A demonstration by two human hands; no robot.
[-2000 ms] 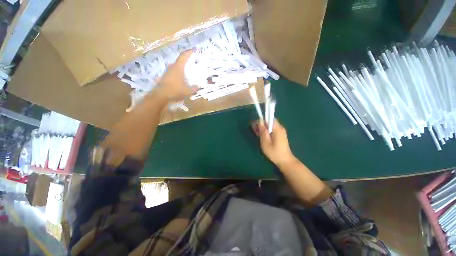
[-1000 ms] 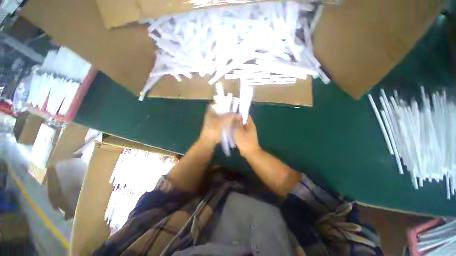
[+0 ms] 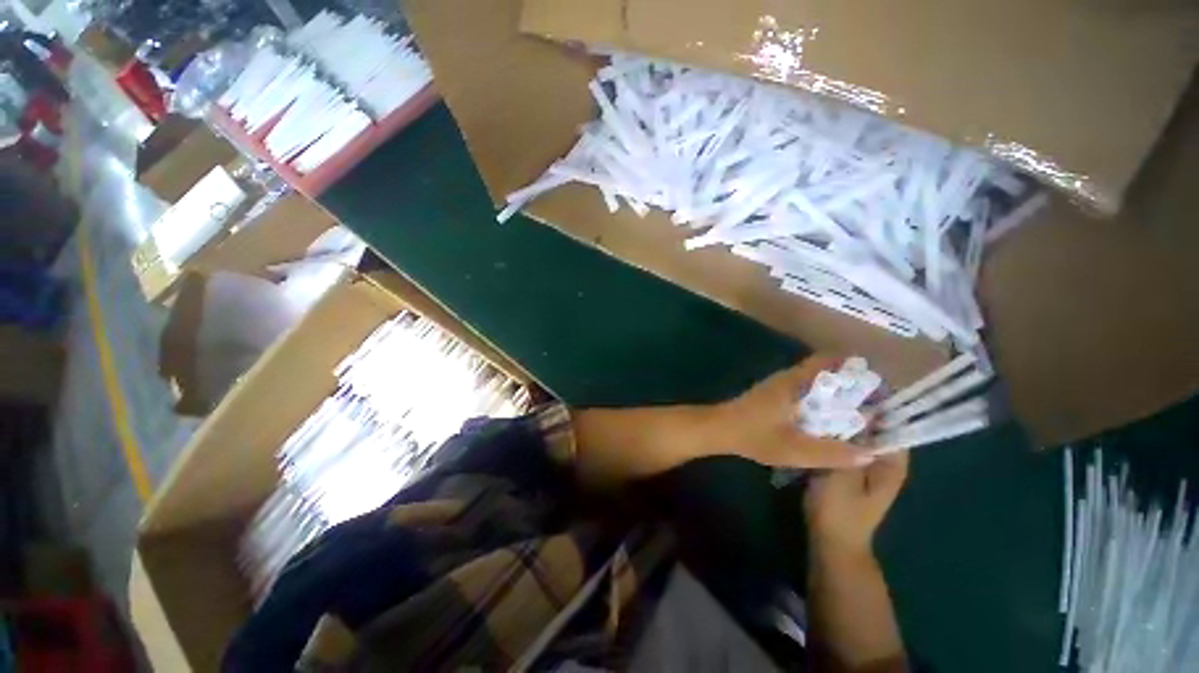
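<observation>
My left hand is closed around a bunch of short white tubes, their open ends turned towards me. My right hand is just below and touches it, with its fingertips partly hidden. Several slim white sticks fan out to the right from between the hands; they appear to be in my right hand's fingers. Both hands are in front of the open carton, which holds a tangled heap of white tubes.
Long white sticks lie on the green table at the lower right. A lower carton with rows of white pieces is at the left, below the table edge. A red-pink crate of white sticks is at the upper left.
The view has swung left, so the carton and hands appear further right. My hands remain together; the bunch's ends now face me and the sticks point right.
</observation>
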